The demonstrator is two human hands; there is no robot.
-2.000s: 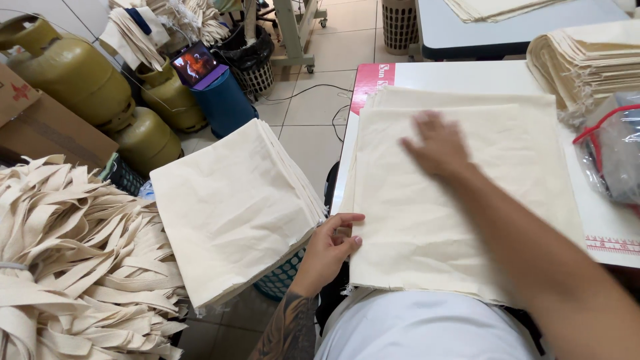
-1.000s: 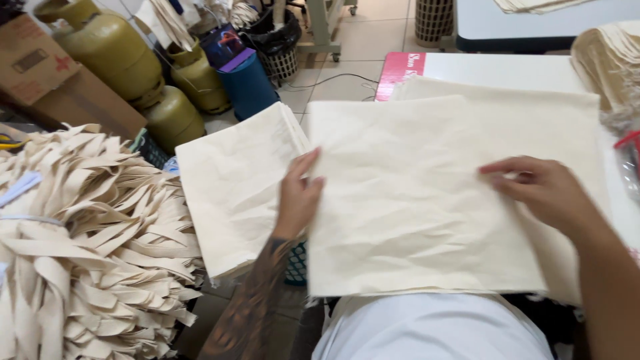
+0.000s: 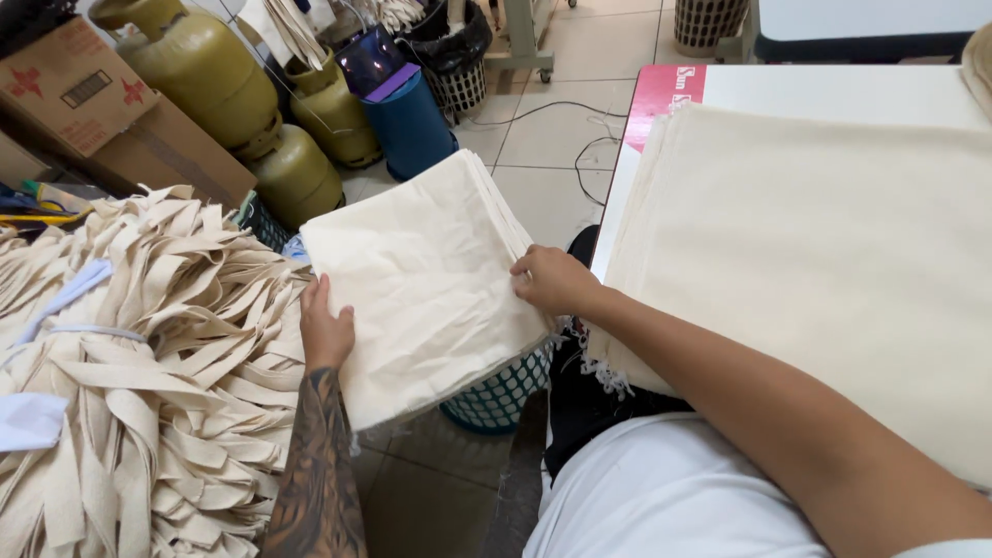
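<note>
A stack of cream fabric panels [image 3: 426,287] lies on top of a green plastic basket [image 3: 496,391], between the strap pile and the table. At the stack's left edge is my left hand [image 3: 325,324], thumb on the top panel and fingers along the side. My right hand [image 3: 554,280] pinches the right edge of the top fabric. A second, larger stack of cream fabric [image 3: 798,256] with frayed threads at its near left corner rests on the white table to the right, partly under my right forearm.
Bundled cream fabric straps [image 3: 194,372] fill the left side. Behind stand cardboard boxes [image 3: 85,93], olive gas cylinders [image 3: 209,77] and a blue bin [image 3: 411,124] with a phone or tablet on it. A black cable [image 3: 577,155] crosses the tiled floor beside the white table [image 3: 775,93].
A fabric panel held between both hands above the table has moved left onto the basket stack. Both hands are now at that stack's edges. The view has swung left.
</note>
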